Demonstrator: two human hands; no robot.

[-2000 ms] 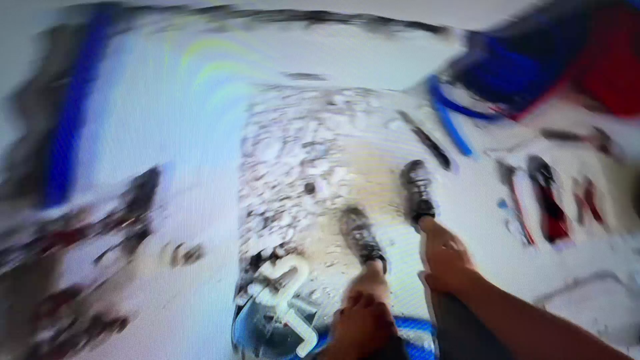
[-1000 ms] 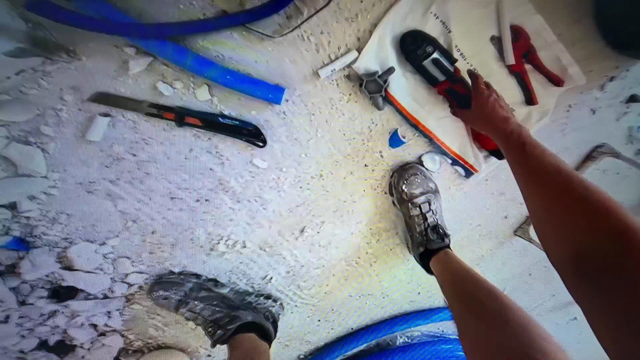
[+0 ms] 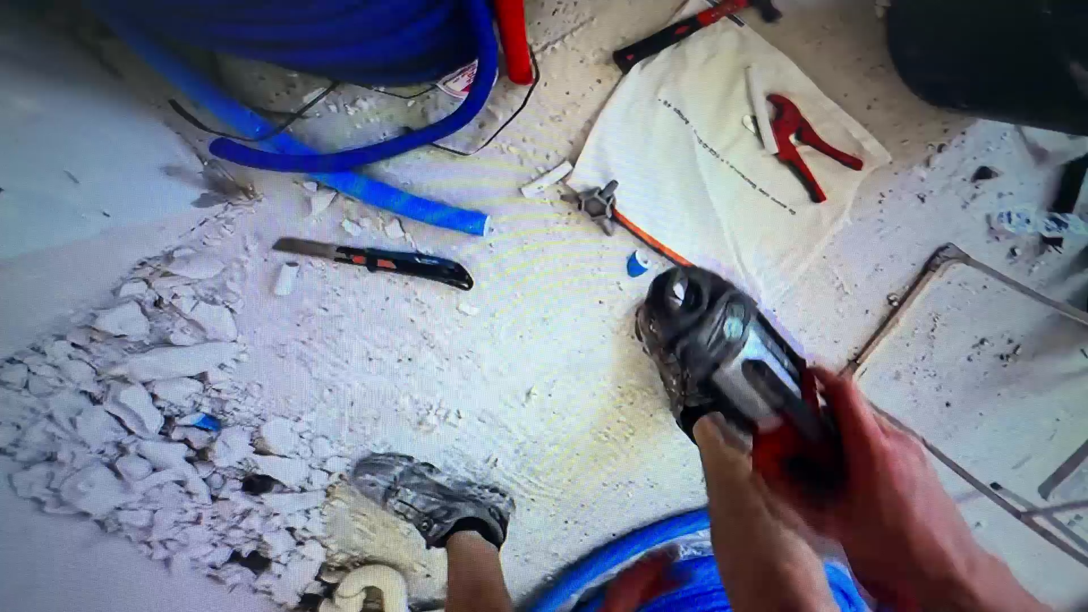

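A black, silver and red handheld power tool is gripped in my right hand, its rounded head pointing up and left over my right shoe. Low in the view, a blurred reddish shape over the blue pipe coil may be my left hand; its fingers cannot be made out. Beyond the tool lies a white cloth bag with red pipe cutters and a short white tube on it. A grey star-shaped part sits by its near left corner. An open utility knife lies on the dusty floor.
Broken rubble covers the floor at left. A dark blue hose coil and a light blue pipe are at upper left. A hammer lies beyond the bag, a black container at upper right, a metal frame at right.
One second ago the power tool lay on the cloth bag with my right hand on it. It is now off the bag, held nearer to me.
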